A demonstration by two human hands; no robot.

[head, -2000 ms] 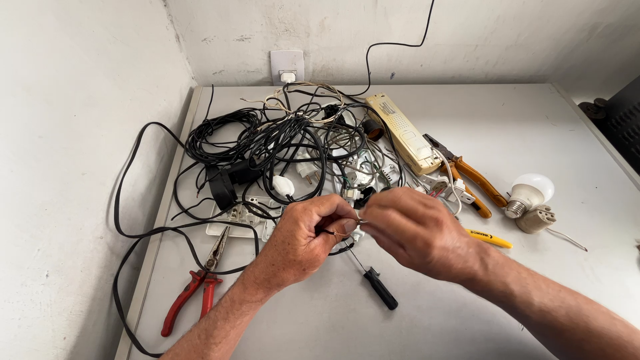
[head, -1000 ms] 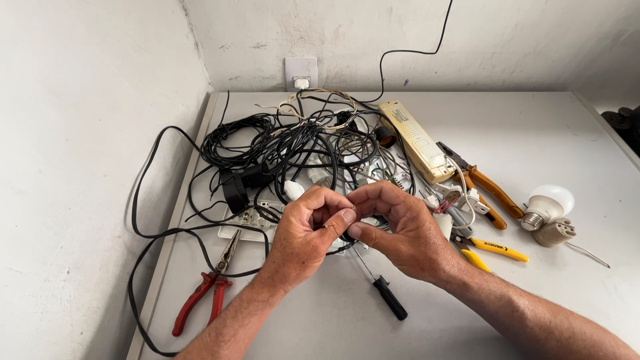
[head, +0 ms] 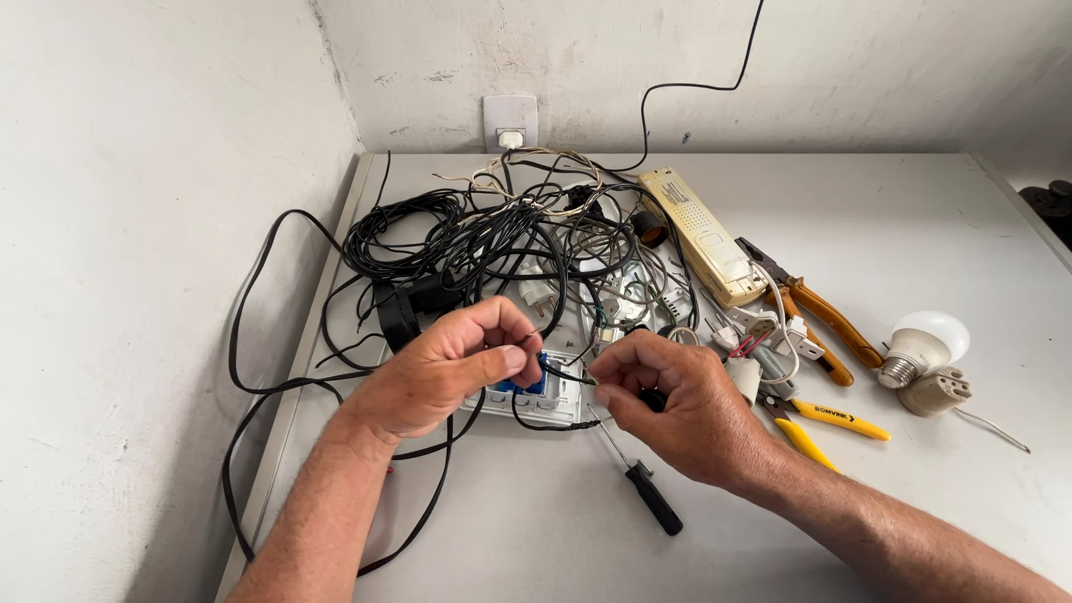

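Observation:
My left hand (head: pixel 469 364) pinches a thin dark wire end between thumb and forefinger, above a white switch or socket plate (head: pixel 561 406) with blue modules. Just right of the plate, my right hand (head: pixel 670 402) has thumb and forefinger closed on the end of a black wire (head: pixel 569 375). Another black wire with a twisted or taped section (head: pixel 574 425) loops over the plate's front edge. A small screwdriver with a black handle (head: pixel 655 500) lies below my right hand. Behind both hands spreads a tangle of black cables (head: pixel 502 226).
At the right lie a cream plastic housing (head: pixel 703 239), orange-handled pliers (head: pixel 825 314), yellow-handled cutters (head: pixel 837 419), a light bulb (head: pixel 925 343) and a ceramic lamp holder (head: pixel 936 391). A white plug (head: pixel 510 139) sits in the wall outlet. Black cable hangs over the table's left edge.
My hands, together one second ago, are now apart, with the blue modules showing between them. The red-handled pliers seen at the left earlier are now almost wholly hidden by my left arm.

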